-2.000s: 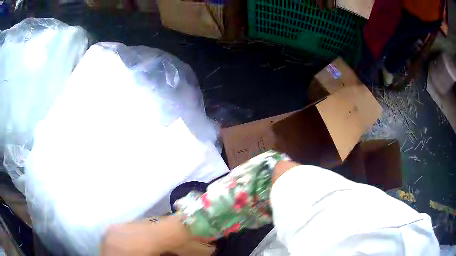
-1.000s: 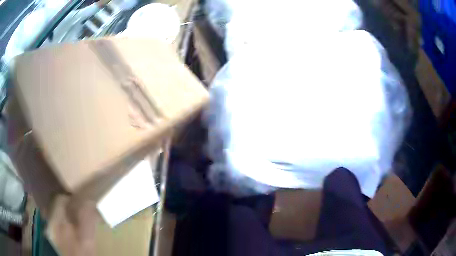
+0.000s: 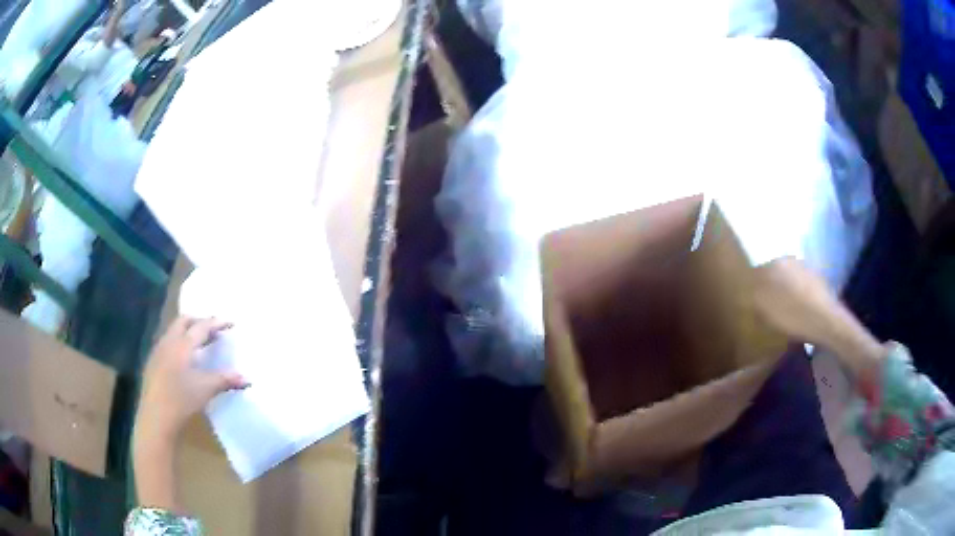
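An open, empty-looking cardboard box [image 3: 681,424] is tilted at my lap, its dark inside facing me. My right hand [image 3: 801,304] is shut on its right wall, blurred. White sheets [image 3: 288,393] lie on the bench at the left, overexposed. My left hand [image 3: 183,377] is at their lower left edge, fingers apart and fingertips on the white surface. No sheet is seen lifted. A bright white stack [image 3: 649,126] stands behind the box, partly hidden by it, in a clear crinkled bag [image 3: 476,257].
The brown bench top [image 3: 304,503] has a raised edge between the sheets and my lap. A round white object [image 3: 367,26] is at its far end. A brown cardboard piece [image 3: 58,403] and green frame bars [image 3: 89,204] are at the left. A blue crate [image 3: 930,89] is at the far right.
The box seen over the bench is gone from there, uncovering the sheets. An open box is now at my lap in my right hand. My left hand is now on the sheets.
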